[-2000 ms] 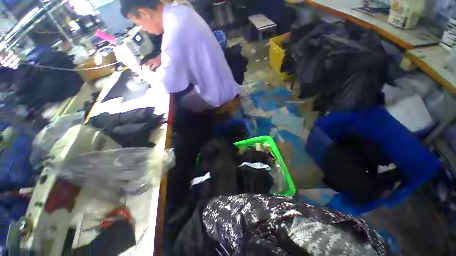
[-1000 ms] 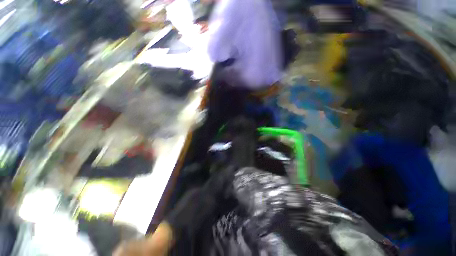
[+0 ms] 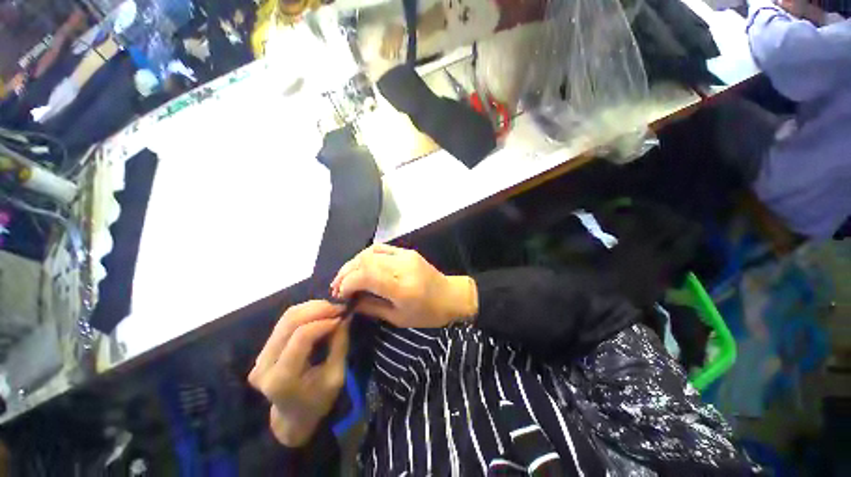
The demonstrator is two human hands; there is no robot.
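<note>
A long black cut piece (image 3: 351,200) runs from beside the needle area over the table's front edge to my hands. My left hand (image 3: 303,363) and my right hand (image 3: 403,285) meet above the striped apron, and both pinch the piece's near end between the fingertips. The left stack of cut pieces (image 3: 127,242), black with a jagged left edge, lies at the table's left. The right stack of cut pieces (image 3: 440,116) lies under the machine arm. The presser foot area is washed out by glare.
Scissors with red handles (image 3: 489,112) lie behind the right stack. A clear plastic bag (image 3: 597,70) hangs at the machine's right end. A green plastic basket (image 3: 714,326) is low at right. A person in lavender (image 3: 804,121) sits at the upper right. The white table (image 3: 219,205) has a brown front edge.
The view has swung left from the neighbour and floor to the sewing table. Both hands are now in view, holding the black piece; a second ago only one blurred hand showed at the bottom edge.
</note>
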